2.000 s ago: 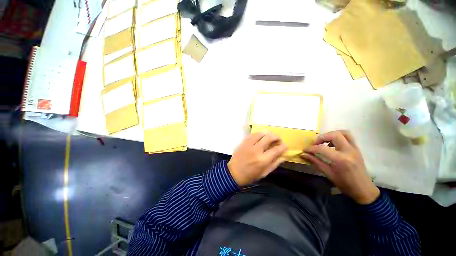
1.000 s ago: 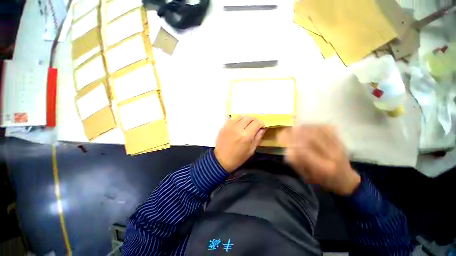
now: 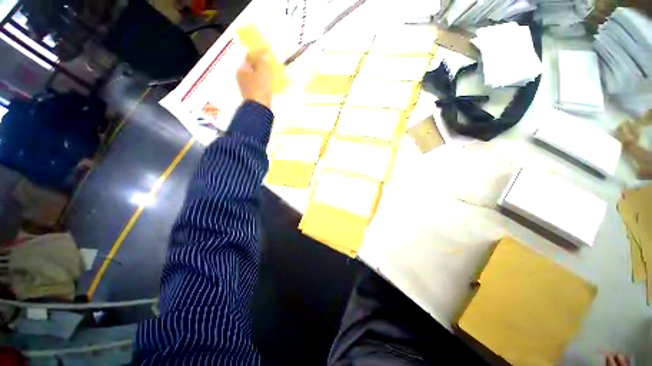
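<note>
My left hand [image 3: 256, 77] is stretched out to the far left of the table and holds a tan piece [image 3: 259, 44], which looks bright and washed out. Beside it lie two long columns of overlapped glued pieces [image 3: 347, 191], white rectangles above tan strips. The tan panel stack [image 3: 527, 302] lies at the table's front edge, its top panel bare of any white insert. Only the fingertips of my right hand [image 3: 616, 359] show at the bottom right edge, cut off by the picture. Whether that hand holds anything is hidden.
White insert stacks [image 3: 554, 205] lie beyond the panel stack. A black band with a knot [image 3: 477, 107] and a small brown-grey square [image 3: 427, 134] lie beside the columns. Loose white pieces [image 3: 507, 56] lie at the back. Tan sheets [image 3: 636, 214] show at the right edge, a calendar [image 3: 214, 89] at left.
The view has swung left. My left hand has gone from the panel stack to the far left with a tan piece. The white-topped piece is gone from the stack. My right hand is nearly out of view.
</note>
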